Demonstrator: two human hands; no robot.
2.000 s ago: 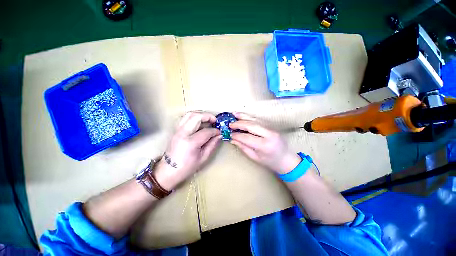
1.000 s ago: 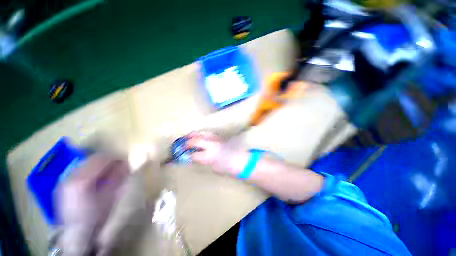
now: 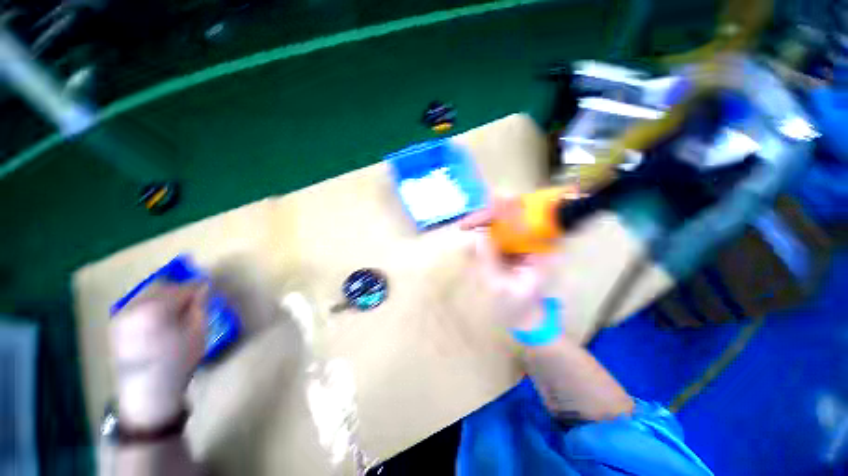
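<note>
The round electronic unit (image 3: 364, 289), a small black disc with blue-green spots, lies on the tan cardboard sheet (image 3: 418, 349), touched by neither hand. My left hand (image 3: 156, 339) is over the darker blue screw bin (image 3: 221, 327); its fingers are blurred and what they hold cannot be seen. My right hand (image 3: 511, 270) is around the orange electric screwdriver (image 3: 528, 221), just right of the lighter blue bin (image 3: 406, 167) with white parts (image 3: 433, 195). The screwdriver's bit is not visible.
Two more black units with yellow-orange parts stand on the green surface beyond the cardboard, one at left (image 3: 158, 196), one near the white-parts bin (image 3: 438, 116). A black cable (image 3: 609, 195) and a yellow strap (image 3: 642, 139) run from the screwdriver. A blurred silver box is behind.
My right hand has let go of the unit and moved right onto the screwdriver. My left hand has left the unit and reached over the screw bin. The camera view has turned.
</note>
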